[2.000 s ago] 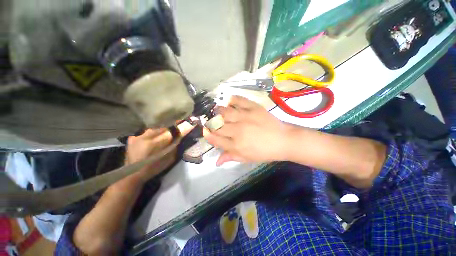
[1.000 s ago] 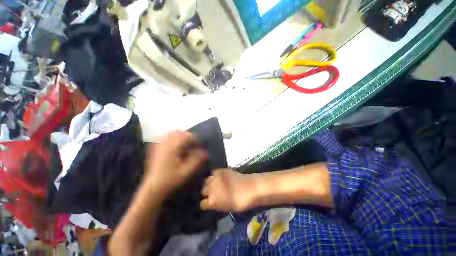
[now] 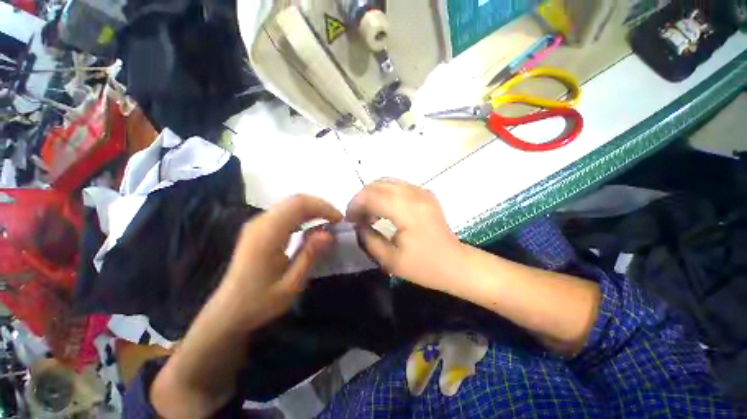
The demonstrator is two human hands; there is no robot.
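My left hand [image 3: 278, 258] and my right hand [image 3: 409, 233] pinch a light grey panel [image 3: 340, 252] between thumbs and fingers, fingertips nearly meeting, at the table's front edge. The black garment piece [image 3: 328, 315] hangs below both hands towards the lap. More black cloth [image 3: 176, 237] with white parts lies to the left. The sewing machine [image 3: 307, 61] stands ahead, and its presser foot area [image 3: 391, 106] is beyond the hands, apart from the cloth they hold.
Scissors with yellow and red handles [image 3: 536, 131] lie right of the needle area. Pink and blue items [image 3: 532, 57] lie behind them. A black pouch-like item [image 3: 680, 41] is far right. Red bags [image 3: 41, 245] are far left. A green measuring strip [image 3: 565, 196] edges the white table.
The hands have moved from the needle area back to the table's front edge. The black piece held a second ago now shows a light grey part between the fingertips. The view has shifted.
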